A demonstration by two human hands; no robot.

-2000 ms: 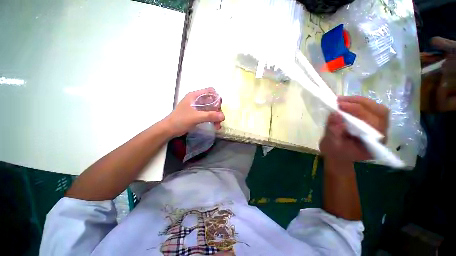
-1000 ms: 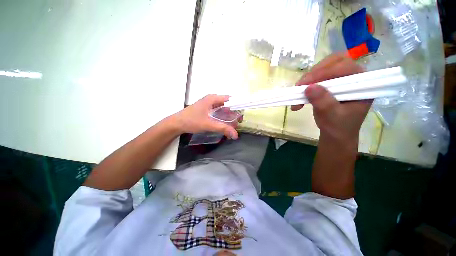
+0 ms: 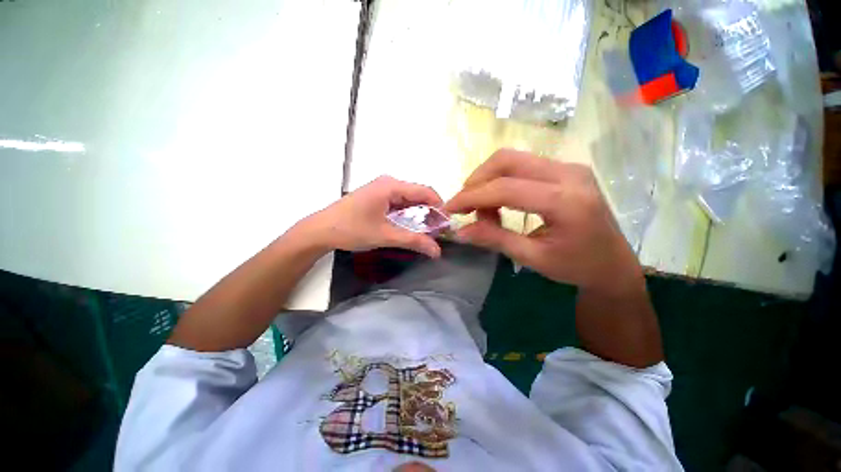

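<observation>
My left hand [image 3: 380, 218] holds a clear plastic bag [image 3: 420, 219] by its mouth, which is open and faces up in a pointed oval. White stick ends show inside the mouth; the rest of the bag is hidden below my hand. My right hand [image 3: 544, 217] is at the right corner of the mouth, its thumb and fingertips near or on the bag's edge. Whether these fingertips pinch the film is hard to tell. A stack of white sticks [image 3: 535, 55] lies on the table beyond my hands, washed out by glare.
A blue and red-orange tape dispenser [image 3: 662, 60] stands at the back right. Loose clear bags [image 3: 738, 166] and a bagged pack of white pieces [image 3: 740, 46] lie along the right side. A glossy white board [image 3: 175, 138] is at left. Green crate edge [image 3: 279, 343] shows low left.
The white sticks that my right hand held have left it and now show inside the bag's mouth. My right hand has moved left and down to the bag's edge.
</observation>
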